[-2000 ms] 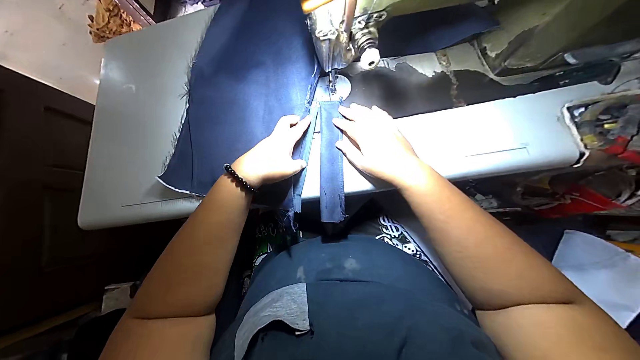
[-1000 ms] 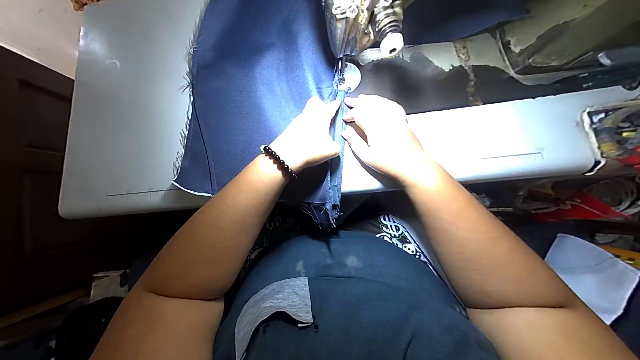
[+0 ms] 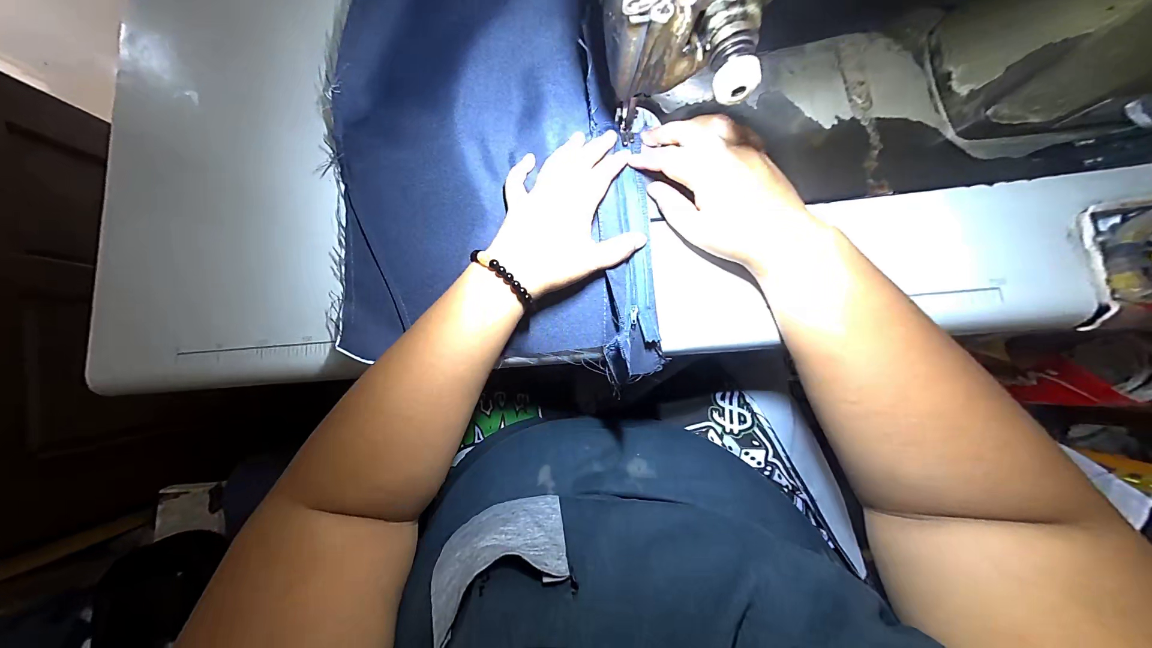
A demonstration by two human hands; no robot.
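Observation:
Navy blue fabric (image 3: pixel 432 180) with a frayed left edge lies on the white sewing machine table. A zipper (image 3: pixel 637 270) runs along its right edge, its slider near the front end. My left hand (image 3: pixel 567 211) rests on the fabric with fingers spread, the thumb across the zipper and the fingertips near the presser foot (image 3: pixel 627 126). To the right, my right hand (image 3: pixel 711 184) has its fingertips at the zipper's edge just in front of the foot; whether it pinches anything is unclear. The fabric's upper end passes beside the machine head (image 3: pixel 657 45).
The white table (image 3: pixel 900 261) has rulers marked near its front edge. At the right end is an opening (image 3: pixel 1125 252) with small items in it. The worn machine bed (image 3: pixel 810 144) lies beyond my right hand. A wooden door (image 3: pixel 45 270) stands at the far left.
The dark strip seen separately two seconds ago now lies against the larger fabric, with the zipper exposed. My left hand has spread out flat over the fabric and zipper.

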